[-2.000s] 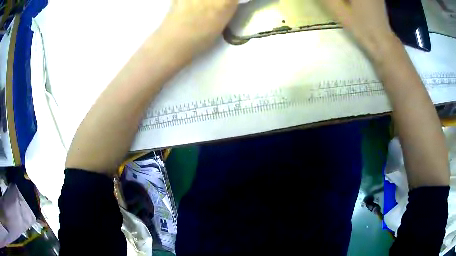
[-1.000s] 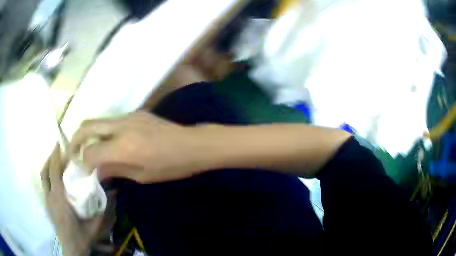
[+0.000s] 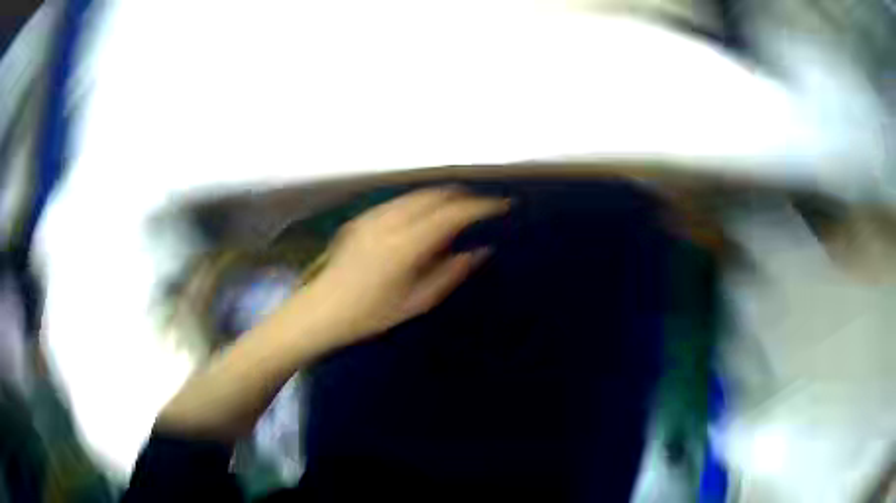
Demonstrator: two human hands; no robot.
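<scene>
My left hand (image 3: 403, 255) is over my dark-clothed lap, just below the table's front edge. Its fingers are apart and no cloth shows in it. A skin-toned blur at the far right edge may be my right hand (image 3: 867, 241); it is too smeared to tell its shape or whether it holds anything. Pale, blurred material, probably white cloth (image 3: 786, 422), lies below that blur. The needle area is not clearly visible.
The overexposed white table (image 3: 442, 98) spans the top, with a brown front edge. White cloth (image 3: 108, 314) hangs at the left. A blue strip (image 3: 64, 108) stands at the far left. Green floor (image 3: 688, 324) shows right of my lap.
The view has swung back towards the table. My hands, together at the left around a small white cloth piece, are now apart. That piece no longer shows in my left hand.
</scene>
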